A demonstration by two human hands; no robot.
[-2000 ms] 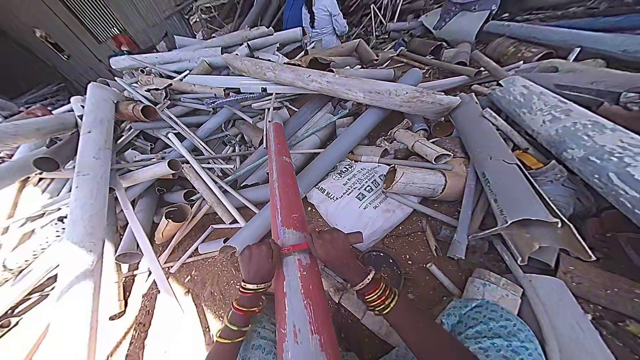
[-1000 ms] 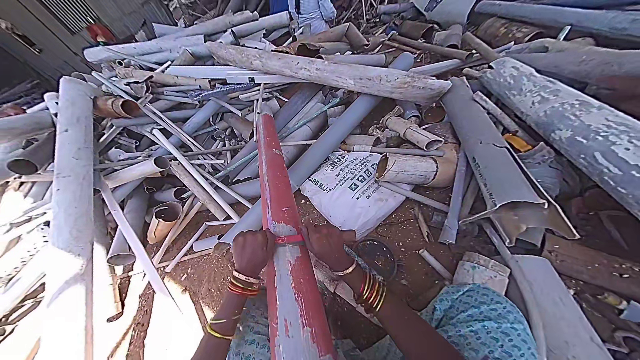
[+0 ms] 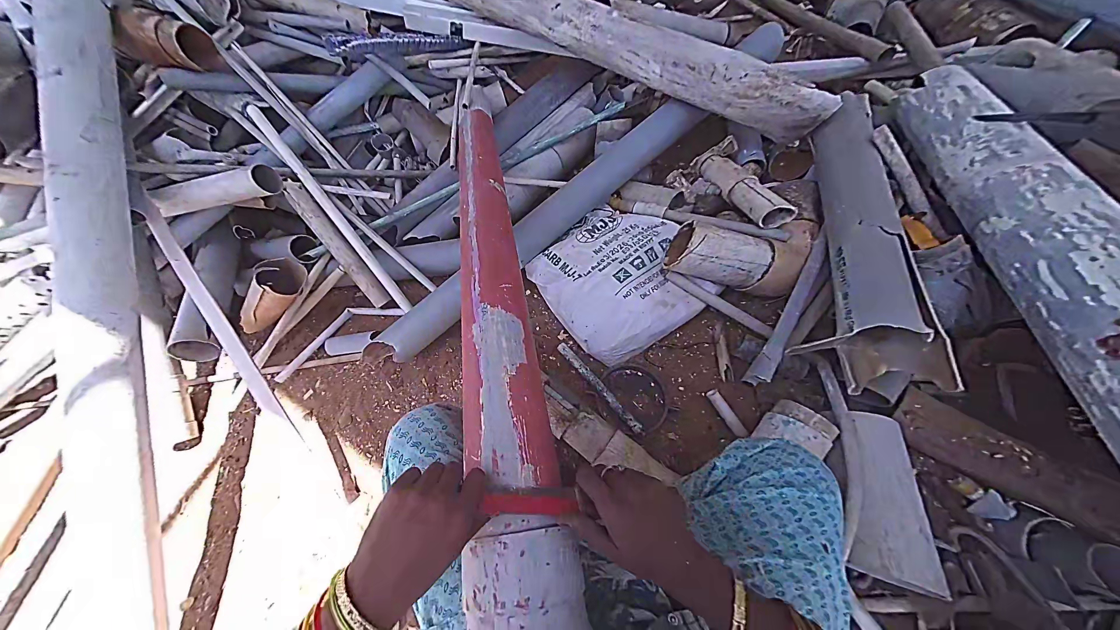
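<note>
A long pipe with worn red paint points away from me between my knees, its near part scraped to grey-white. Across it lies a narrow red strip, perhaps a scraper blade, with one end in each hand. My left hand grips the strip's left end against the pipe's side. On the other side my right hand pinches the right end, thumb and fingers closed. The hidden ends of the strip cannot be made out under the fingers.
Grey and white plastic pipes are heaped ahead. A white printed sack lies on the soil beyond the red pipe. A large pipe stretches along the left, and a peeling grey one along the right. Split pipe pieces lie at right.
Both hands have moved along the pipe toward me with the red strip between them. The view has tilted downward, and the person seen at the top earlier is out of view.
</note>
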